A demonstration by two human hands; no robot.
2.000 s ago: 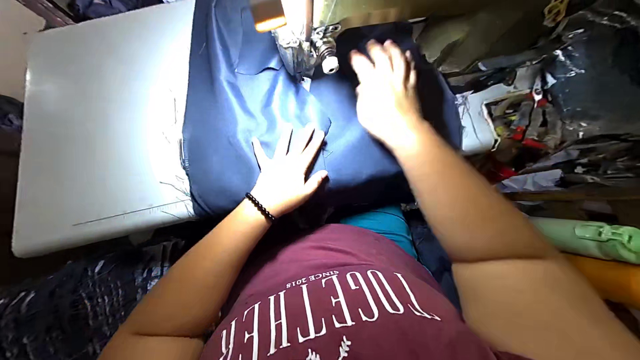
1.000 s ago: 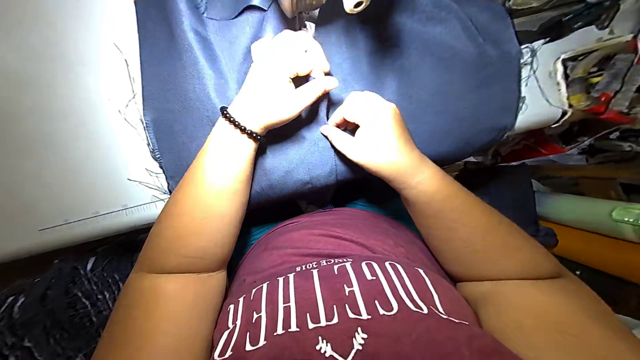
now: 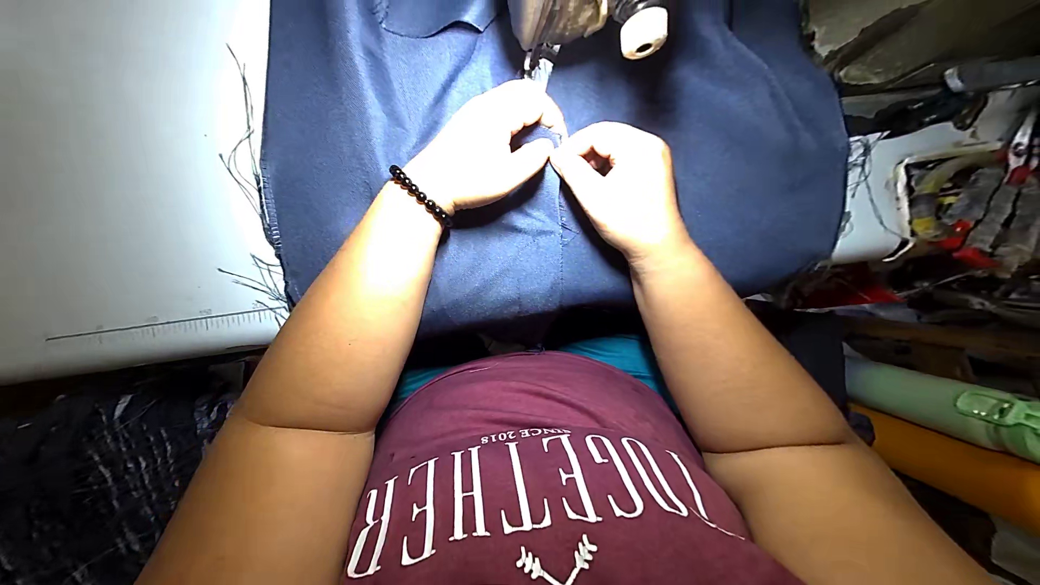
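Observation:
Dark navy fabric (image 3: 504, 268) lies spread over the sewing machine's table, with a seam running toward my body. My left hand (image 3: 496, 150), a black bead bracelet on its wrist, pinches the fabric at the seam just in front of the presser foot (image 3: 539, 63). Close at its right, my right hand (image 3: 621, 179) pinches the same seam between thumb and forefinger, and the fingertips of both hands nearly touch. Above them is the sewing machine's head (image 3: 556, 20), with a white round knob (image 3: 643, 34) at its right. The needle tip cannot be made out.
The white table top (image 3: 130, 179) shows at the left, with a printed ruler scale (image 3: 162, 322) and loose threads (image 3: 244, 138). At the right are a cluttered tray (image 3: 967, 203) with red-handled items, a green tube-like object (image 3: 918, 398) and an orange one (image 3: 951, 463). Dark thread-strewn cloth (image 3: 97, 479) lies lower left.
Two seconds ago both hands lay spread apart on the fabric; now they are together, pinching at the seam. Since one second ago they have moved little. The view has come closer to the fabric.

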